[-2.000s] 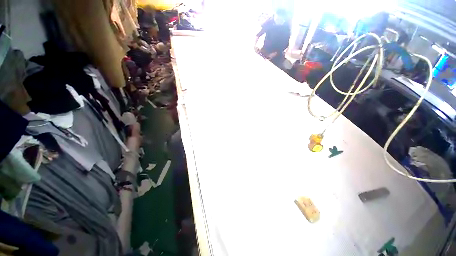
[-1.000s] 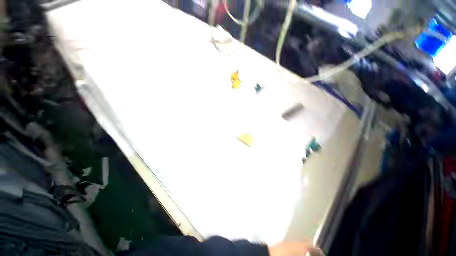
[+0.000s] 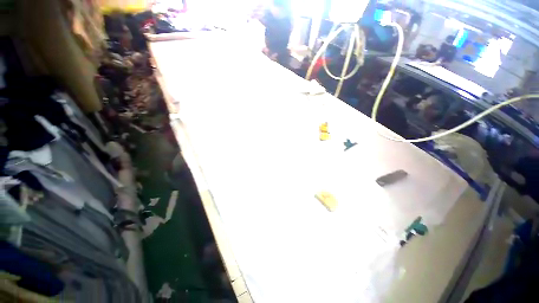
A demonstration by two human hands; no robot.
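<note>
No hand of mine shows in the frame. White marker paper (image 3: 278,177), overexposed, covers most of the long table. On it lie a yellow connector (image 3: 324,131), a small dark-green clamp (image 3: 350,144) to its right, a dark grey metal weight (image 3: 392,177) and a yellow-tan block weight (image 3: 326,200). Another dark-green clamp (image 3: 417,226) lies near the paper's right edge, with a small dark thing beside it.
Pale cable (image 3: 387,94) hangs in loops above the table's right side. The table's beige edge (image 3: 220,237) runs along the left. Grey cloth (image 3: 77,219) and rolls stand left of a green floor with scraps. A metal rail (image 3: 473,254) crosses at the right.
The view has swung right and partly back. The dark sleeve and part of a hand at the bottom edge one second ago are out of view. The things on the paper show no clear shift among themselves.
</note>
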